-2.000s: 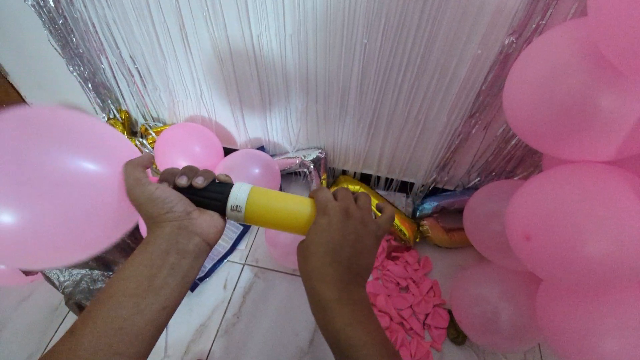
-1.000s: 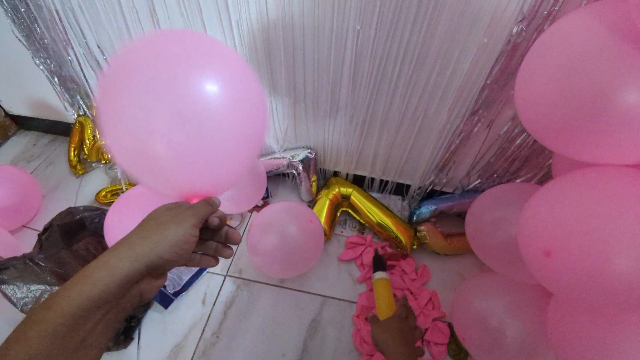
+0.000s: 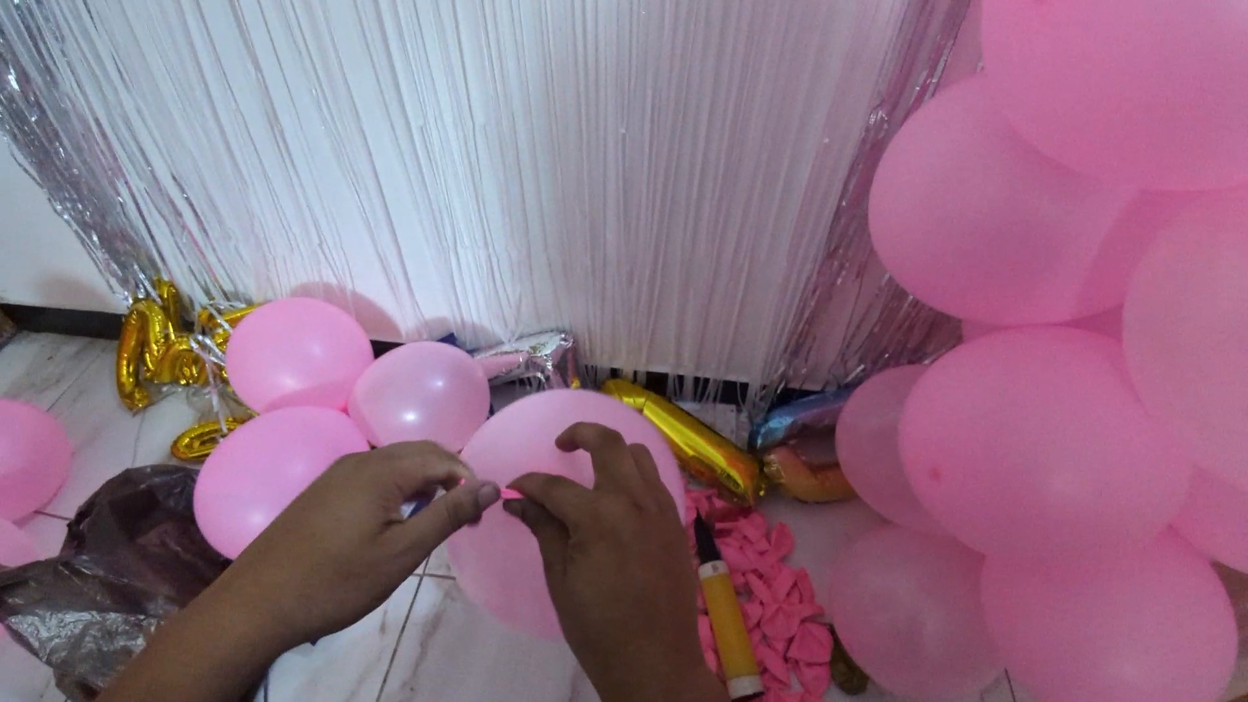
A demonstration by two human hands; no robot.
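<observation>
My left hand (image 3: 375,526) and my right hand (image 3: 604,536) are close together at the lower middle, each pinching the neck of an inflated pink balloon (image 3: 575,429) between thumb and forefinger. A bit of the pink neck shows between the fingertips. The balloon's body lies behind my right hand and is partly hidden by it. To the right of that hand, a yellow balloon pump (image 3: 726,619) with a black nozzle rests on a heap of uninflated pink balloons (image 3: 780,604).
Inflated pink balloons (image 3: 297,356) sit left of centre, beside a dark plastic bag (image 3: 136,536). A column of pink balloons (image 3: 1043,439) stands at the right. Gold foil balloons (image 3: 687,439) lie along the wall under a silvery fringe curtain (image 3: 585,195).
The pump has left my hands and lies on the heap. My right hand has come up from the pump to meet my left at the balloon's neck.
</observation>
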